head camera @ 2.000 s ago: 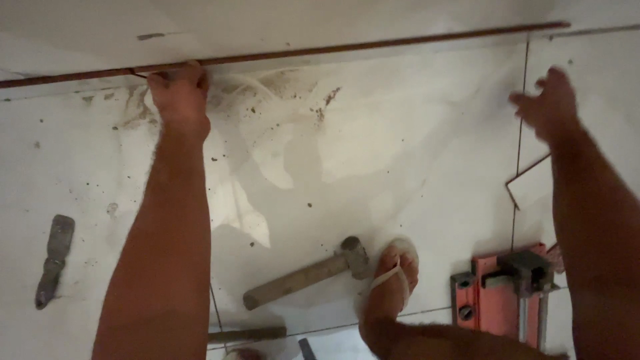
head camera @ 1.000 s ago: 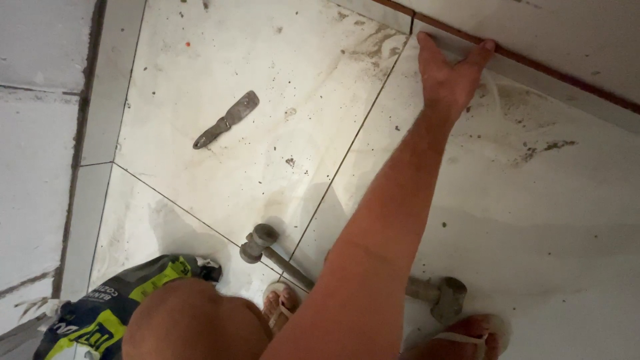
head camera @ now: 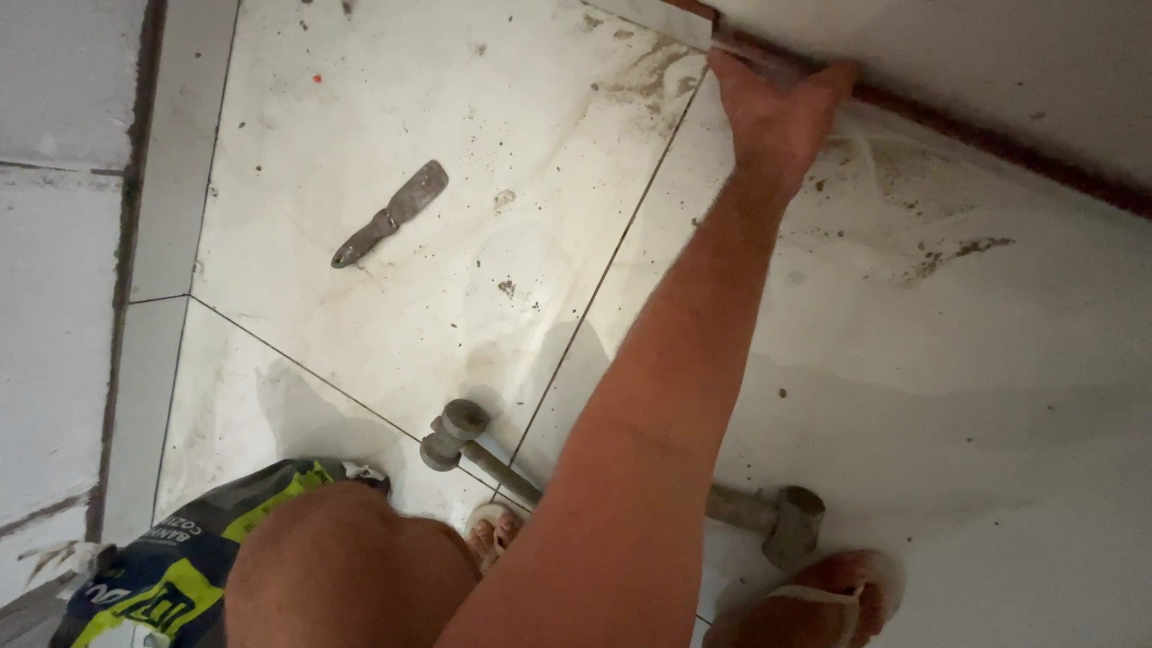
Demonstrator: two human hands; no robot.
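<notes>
My left hand (head camera: 778, 112) reaches up to the foot of the wall, thumb and fingers spread over a baseboard tile strip (head camera: 954, 130) with a reddish-brown edge. It grips the strip near its left end, beside the end of another pale strip (head camera: 666, 16). The fingertips are partly hidden and blurred. My right hand is out of view. A dirty putty knife (head camera: 391, 214) lies on the pale floor tile to the left. Below lies a double-faced mallet (head camera: 463, 432), its handle running behind my forearm. A second hammer head (head camera: 795, 525) shows right of the forearm.
My knee (head camera: 333, 567) and sandaled feet (head camera: 823, 603) occupy the bottom. A dark and lime-green printed bag (head camera: 207, 526) lies at lower left. Baseboard tiles (head camera: 180, 153) line the left wall. Crumbs and smears of mortar (head camera: 963, 256) dot the floor.
The view has swung left, bringing the bag and left wall into sight. My right hand, above the floor two seconds ago, has left the view. My left hand stays at the strip.
</notes>
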